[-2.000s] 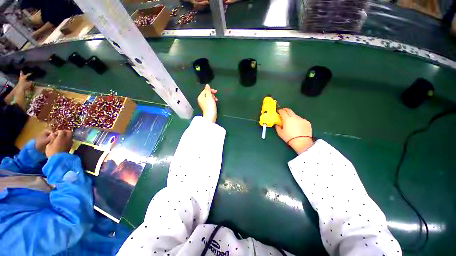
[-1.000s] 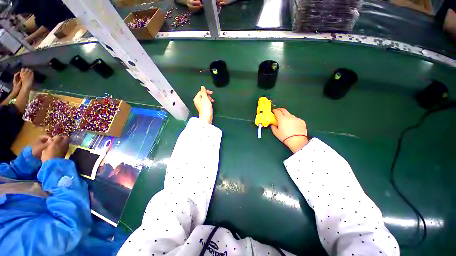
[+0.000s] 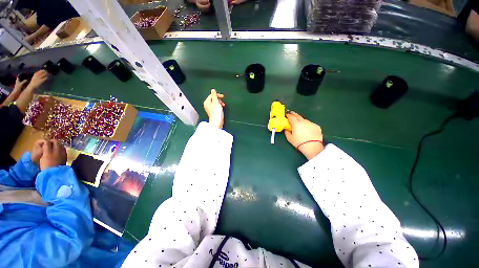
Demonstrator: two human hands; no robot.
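My right hand (image 3: 305, 134) holds the yellow hot glue gun (image 3: 278, 117) over the green bench, with a pale glue stick standing out of its rear towards me. My left hand (image 3: 215, 109) is held over the belt's near side, fingers partly curled; no object shows in it. Beyond my hands a black housing (image 3: 255, 79) stands on the belt with a thin wire at its left. A second housing (image 3: 310, 80) stands to its right with a thin wire at its top. A third (image 3: 389, 92) is tilted farther right. Neither hand touches a housing.
A white perforated post (image 3: 142, 65) slants down left of my left hand. A black power cord (image 3: 416, 172) curves over the right side. At left, a co-worker in blue (image 3: 68, 201) sits by a printed mat (image 3: 149, 144) and cardboard trays (image 3: 126, 124) of small parts. More housings lie beyond the post.
The housings have moved to the right along the belt, and another now shows just right of the post. My hands and the glue gun shifted slightly left at first, then stayed nearly still.
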